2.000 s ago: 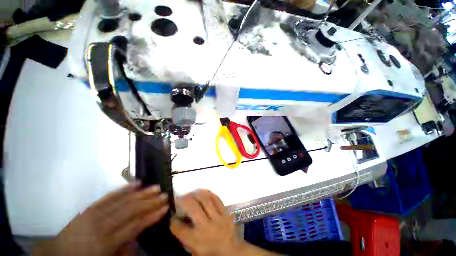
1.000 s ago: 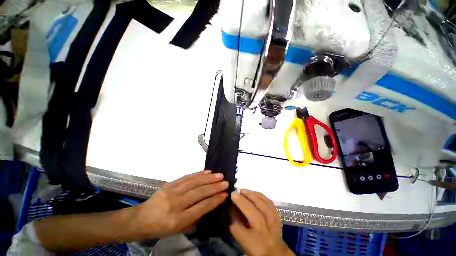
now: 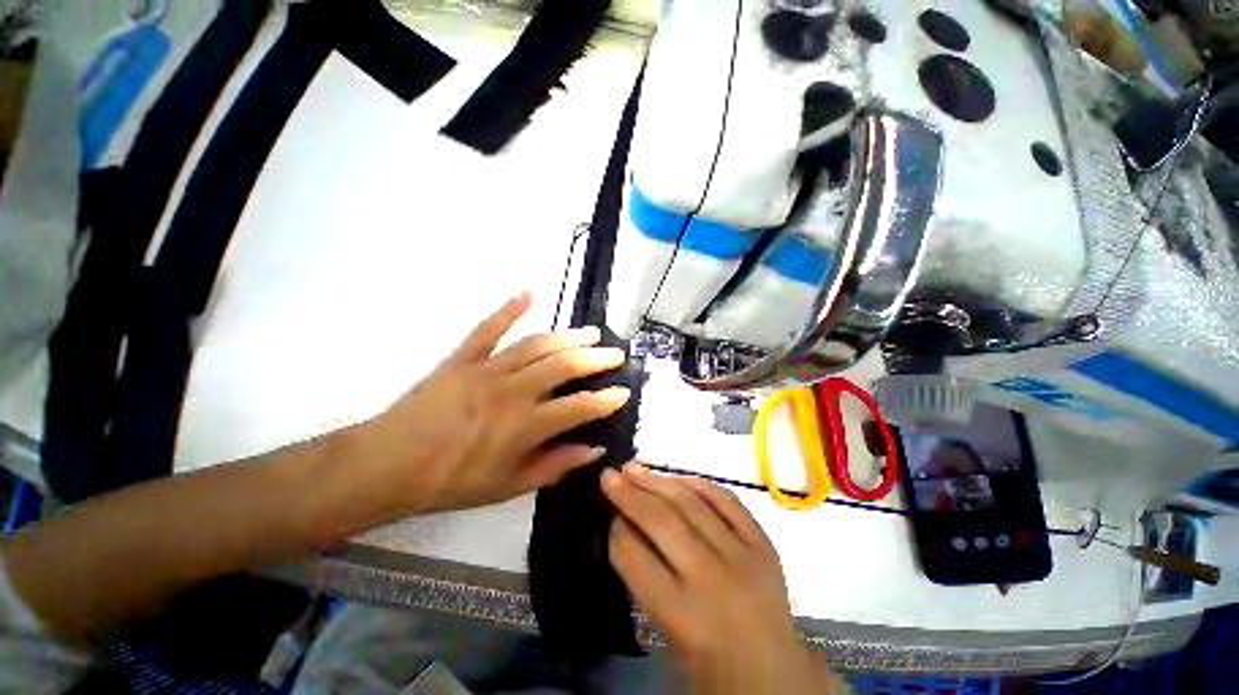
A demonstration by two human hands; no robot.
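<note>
A black fabric strip (image 3: 584, 564) runs from behind the needle area, under the presser foot (image 3: 639, 350), and over the table's front edge. My left hand (image 3: 510, 407) lies flat on the strip just in front of and left of the foot, fingers spread. My right hand (image 3: 700, 564) rests at the strip's right edge nearer the front, with its fingertips on the fabric. The white sewing machine head (image 3: 761, 217) stands over the strip. Whether the fingers pinch the fabric cannot be seen.
Long black bands (image 3: 170, 272) lie at left. A short frayed black strip (image 3: 523, 82) lies behind. Yellow-and-red-looped scissors (image 3: 822, 445), a smartphone (image 3: 972, 502) and a wooden-handled tool (image 3: 1175, 562) lie at right. A measuring tape (image 3: 449, 597) runs along the front edge.
My left hand has moved forward along the strip, close to the foot, and its fingers have spread. The strip now extends farther behind the needle. The camera view has shifted.
</note>
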